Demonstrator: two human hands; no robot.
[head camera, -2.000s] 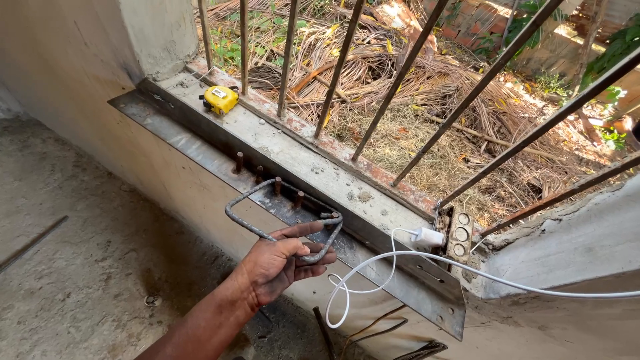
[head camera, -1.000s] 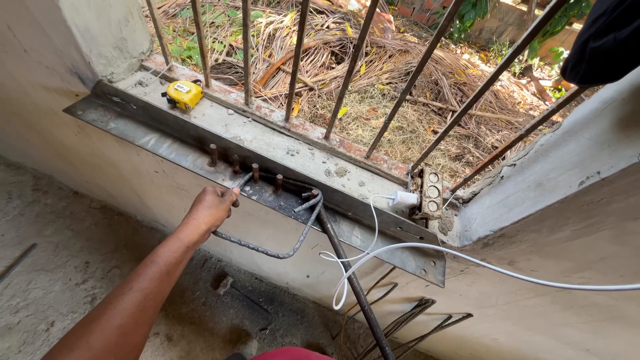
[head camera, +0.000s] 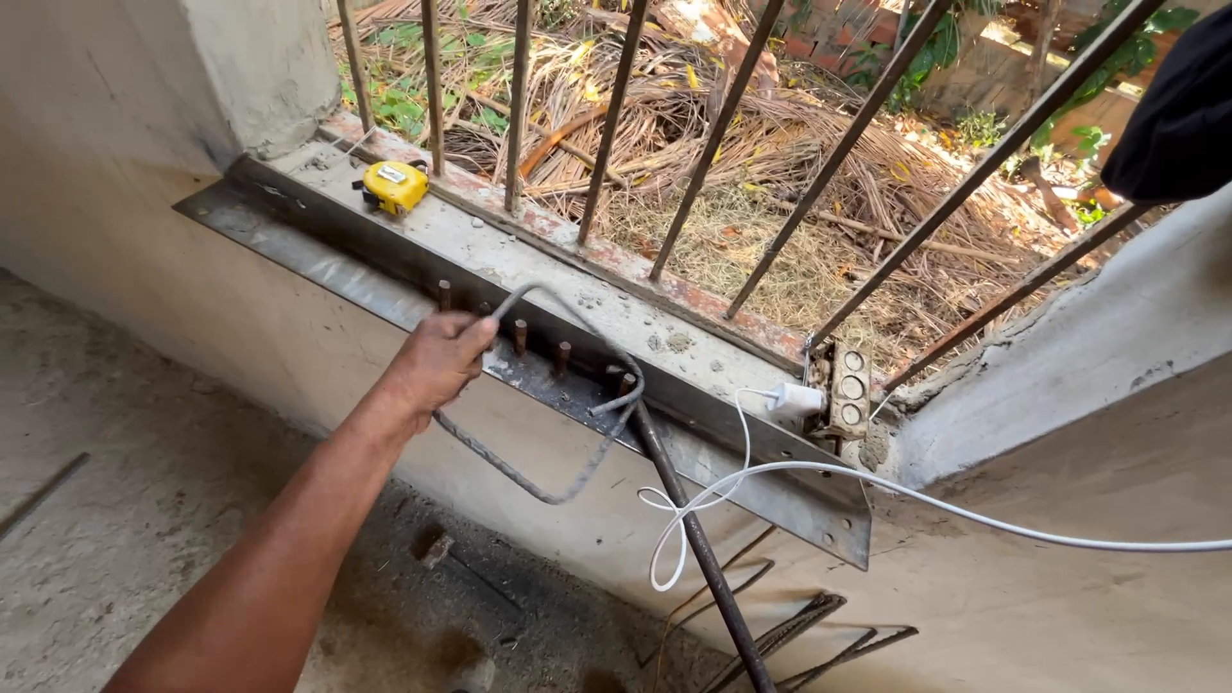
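Note:
My left hand (head camera: 448, 361) is closed around one side of a bent rebar stirrup (head camera: 510, 473), a roughly rectangular loop tilted over a steel angle (head camera: 318, 285) on the window sill. Several short upright steel pins (head camera: 521, 337) stand on the angle's flange beside the hand. The stirrup's far corner, with its hooked end, lies by the rightmost pin (head camera: 627, 384). There the top of a long dark metal bar (head camera: 707, 563) meets it; the bar slopes down out of the frame. My right hand is not in view.
A yellow tape measure (head camera: 395, 186) lies on the concrete sill (head camera: 462, 231) before window bars (head camera: 602, 120). A white charger (head camera: 797, 399) sits in a socket box (head camera: 851, 388), its cable (head camera: 924, 496) trailing right. Bent rebar pieces (head camera: 808, 626) lie below. Black fabric (head camera: 1179, 106) shows top right.
Two seconds ago the hand held the stirrup from below with fingers spread, and no long bar showed. The bar has come in at the right pin. Since one second ago, the stirrup has turned upward over the pins.

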